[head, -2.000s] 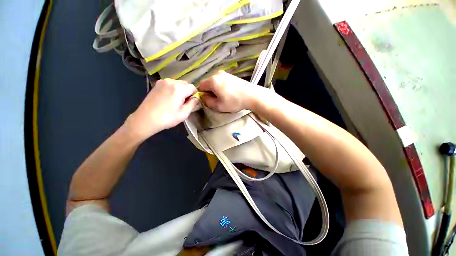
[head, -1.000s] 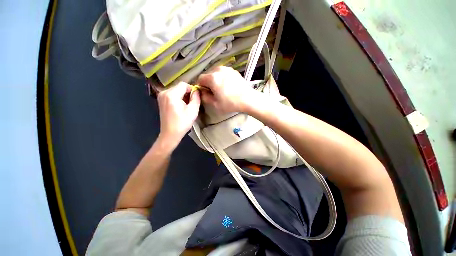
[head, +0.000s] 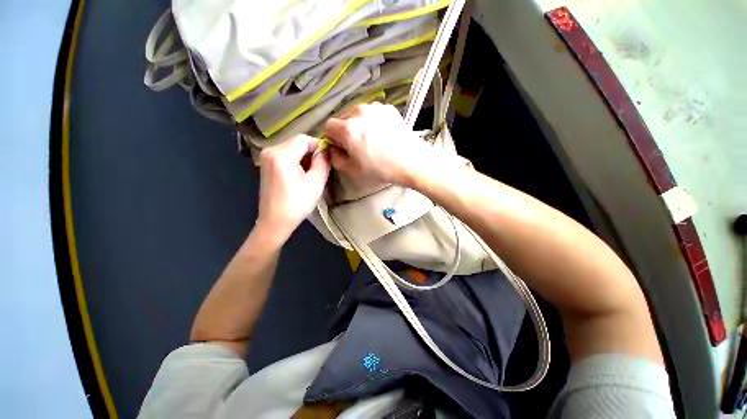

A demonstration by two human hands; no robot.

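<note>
A beige tote bag (head: 418,237) lies over my lap on the dark apron (head: 368,335), with a small blue spot on its panel. Its long beige handles (head: 516,299) loop down over the apron and run up past my right wrist. My left hand (head: 288,176) and my right hand (head: 368,146) meet at the bag's upper end. The fingertips of both pinch a short yellow binding end (head: 324,143) between them. The fingers hide most of that end.
Stacked beige bags with yellow edges (head: 287,57) lie just beyond my hands. At right is a pale worktable (head: 655,74) with a dark red strip (head: 610,90) along its edge. A partly cut-off dark tool (head: 734,376) lies at the right rim. A dark floor mat (head: 156,204) is at left.
Since two seconds ago my left forearm has swung inward, more upright. Both hands still pinch the yellow end. Over the last second the hands have barely moved; the view has shifted slightly.
</note>
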